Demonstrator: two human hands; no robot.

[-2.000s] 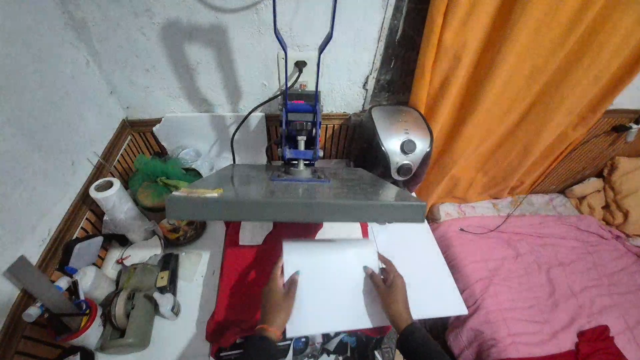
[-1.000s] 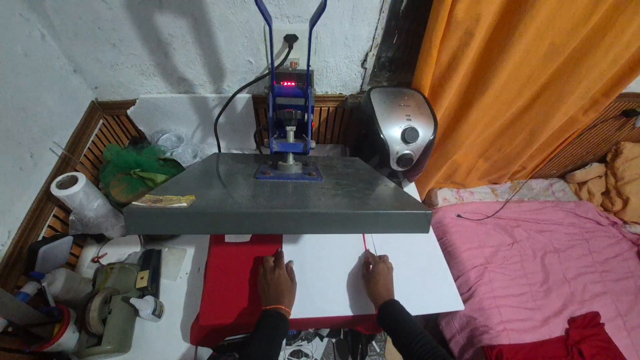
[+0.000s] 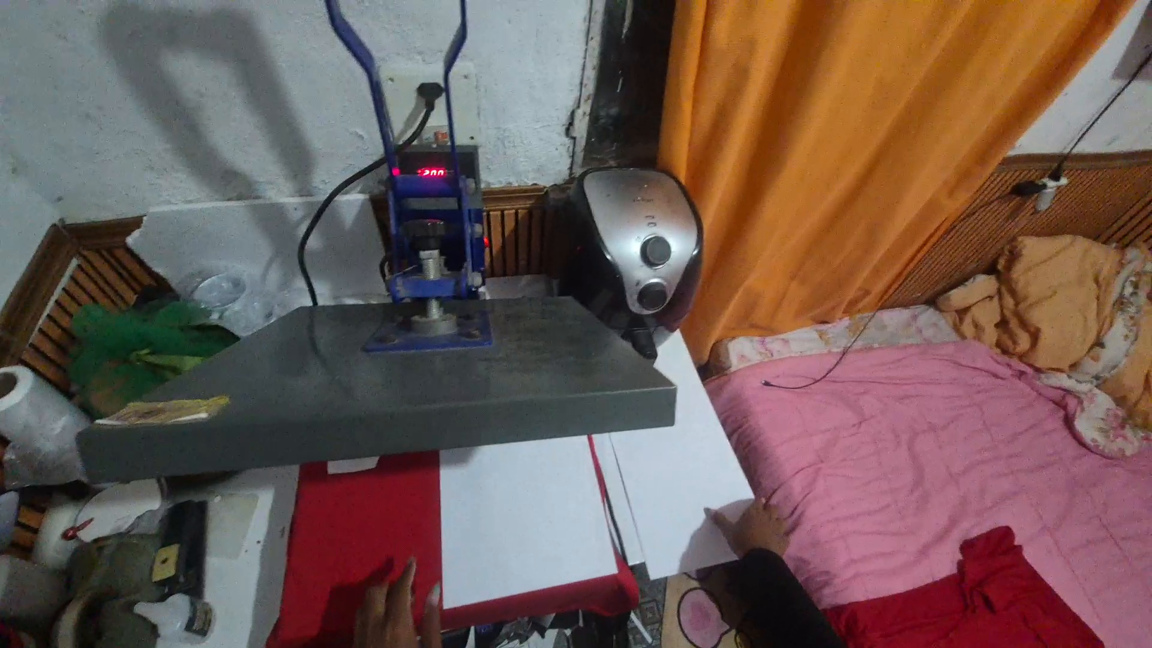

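Observation:
A heat press with a grey upper platen (image 3: pixel 387 387) and blue frame stands against the wall, its red display lit. Red fabric (image 3: pixel 360 531) lies under the raised platen, with a white sheet of paper (image 3: pixel 526 522) flat on its right part. My left hand (image 3: pixel 400 607) is over the fabric's lower edge, fingers extended and holding nothing, partly cut off by the frame. My right hand (image 3: pixel 756 529) is at the lower right corner of another white sheet (image 3: pixel 679 486) beside the press, fingers on its edge; whether it grips the sheet is unclear.
A silver and black air fryer (image 3: pixel 637 243) stands behind on the right. At left are a roll of film (image 3: pixel 36 423), green netting (image 3: pixel 135 346), a tape dispenser (image 3: pixel 117 576) and a small bottle (image 3: pixel 180 616). A bed with a pink cover (image 3: pixel 882 432) and folded red cloth (image 3: pixel 981 594) is at right.
The sheet held in both hands two seconds ago now lies on the red fabric. My right hand has moved right, off that sheet to the other one. My left hand has drawn back toward the near edge.

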